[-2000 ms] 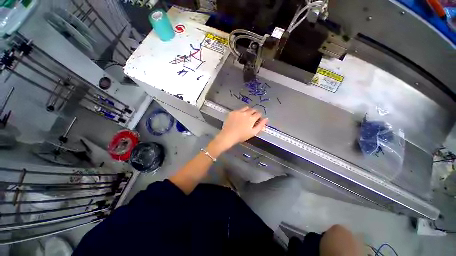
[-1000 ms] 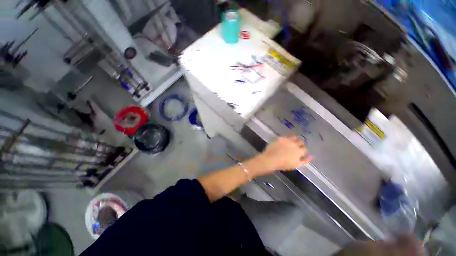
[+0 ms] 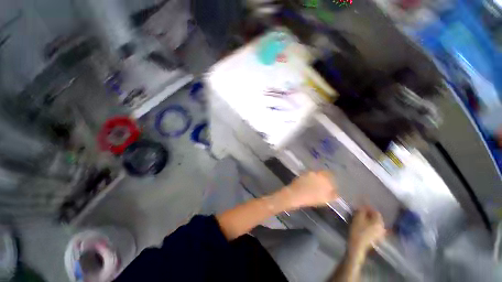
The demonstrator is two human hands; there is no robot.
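The picture is blurred. My left hand (image 3: 315, 188) rests at the near edge of the grey metal tray (image 3: 360, 187), fingers curled; whether it holds anything cannot be seen. My right hand (image 3: 367, 224) is over the same edge, to the right of my left hand, with its fingers bent; its contents cannot be made out. Short blue wire pieces (image 3: 326, 147) lie loose on the tray beyond my left hand. A clear bag with blue contents (image 3: 408, 223) lies on the tray to the right of my right hand.
A white machine cover (image 3: 256, 91) bears a teal cylinder (image 3: 271, 49) and scattered wire bits. The dark machine mechanism stands behind the tray. Red (image 3: 118, 135), black (image 3: 145, 158) and blue (image 3: 173, 121) coils lie on the floor at left. A white bucket (image 3: 99, 256) stands at lower left.
The view has swung and tilted. My right hand has come up to the tray edge from the bottom of the picture. My left hand remains at the tray edge.
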